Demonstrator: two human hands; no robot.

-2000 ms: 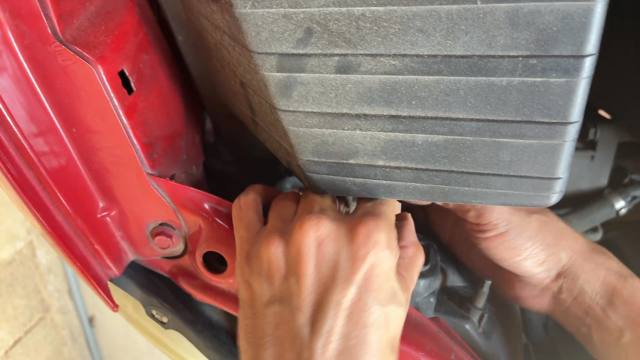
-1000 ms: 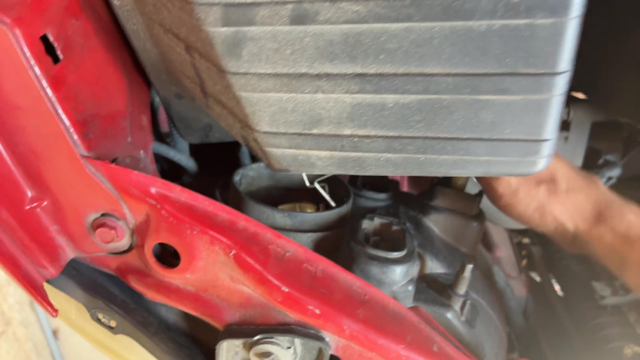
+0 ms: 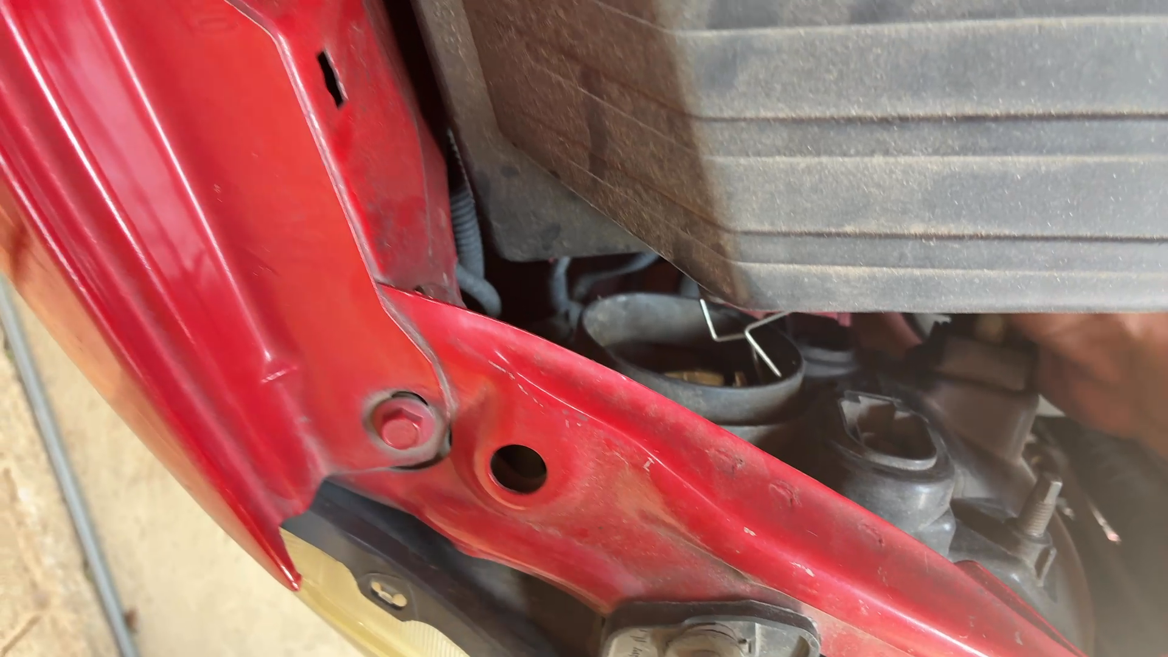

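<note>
My right hand (image 3: 1109, 370) shows only as a blurred part at the right edge, beneath a black ribbed plastic box (image 3: 912, 201); its fingers are hidden. My left hand is out of the frame. Left of the right hand, the back of a black headlamp housing (image 3: 976, 383) has a round open collar (image 3: 693, 401). A bent wire clip (image 3: 750, 336) sticks up in this collar, with brass-coloured metal (image 3: 698, 376) inside. Nearby is a smaller open socket (image 3: 890, 438) in the housing.
A red car fender (image 3: 182, 228) and red body crossmember (image 3: 639, 456) run along the left and front. A hex bolt (image 3: 400, 425) sits where they join. Corrugated tubing (image 3: 465, 228) lies behind. A yellowed headlamp lens (image 3: 342, 598) and a threaded stud (image 3: 1040, 506) are lower down.
My left hand, over the round collar two seconds ago, has left the view, and the collar and wire clip are uncovered. My right hand remains at the right by the box.
</note>
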